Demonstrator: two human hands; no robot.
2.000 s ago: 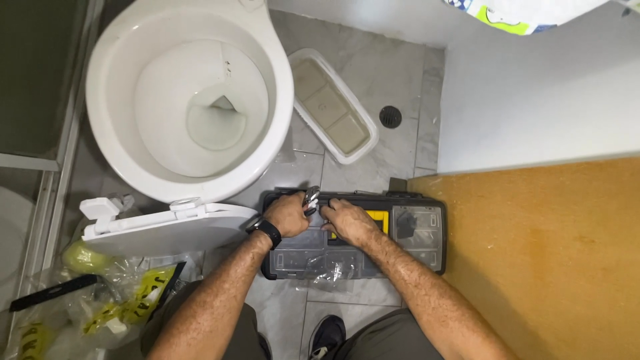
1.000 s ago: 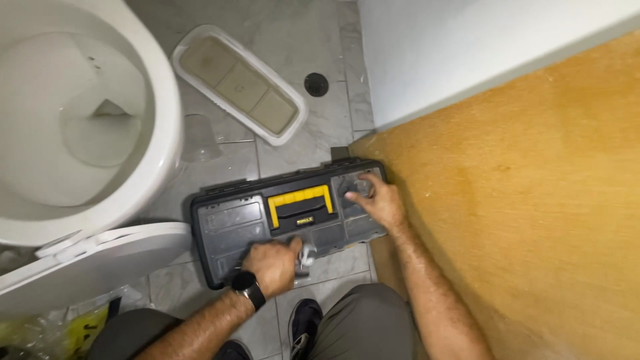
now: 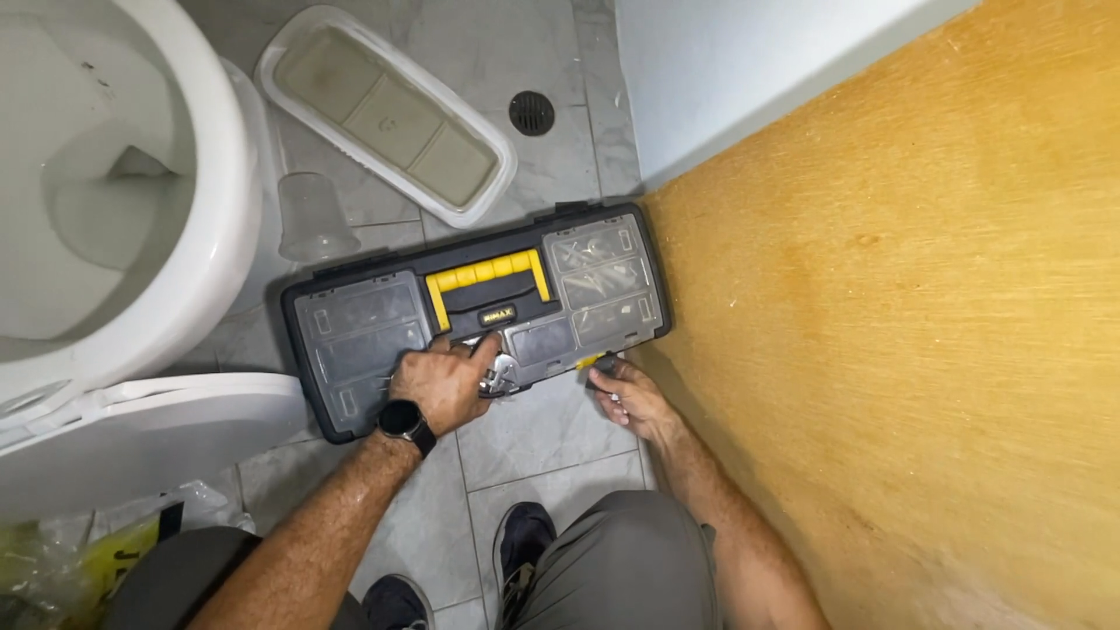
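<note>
A black plastic toolbox [image 3: 477, 241] with a yellow handle [image 3: 486, 273] and clear-lidded compartments lies on the tiled floor. Small hardware shows in its right-hand organizer [image 3: 604, 280]. My left hand [image 3: 442, 383] rests on the front middle of the box, over shiny metal parts [image 3: 500, 374] in a clear bag or cover; whether it grips them I cannot tell. At the box's front right edge, my right hand [image 3: 632, 395] holds the dark latch with its thumb and fingers, beside a small yellow part [image 3: 589, 360].
At the left stands a toilet bowl [image 3: 223, 175] with a detached-looking white seat or lid [image 3: 210, 407] below it. Behind the box lie a cistern lid [image 3: 472, 197], a translucent cup [image 3: 313, 219] and a floor drain [image 3: 532, 113]. A wooden panel [image 3: 875, 306] rises at the right; plastic bags [image 3: 131, 542] lie lower left.
My right hand has moved from the top right of the toolbox to its front right edge. My left hand remains at the box's front middle. The view has shifted since the oldest frame.
</note>
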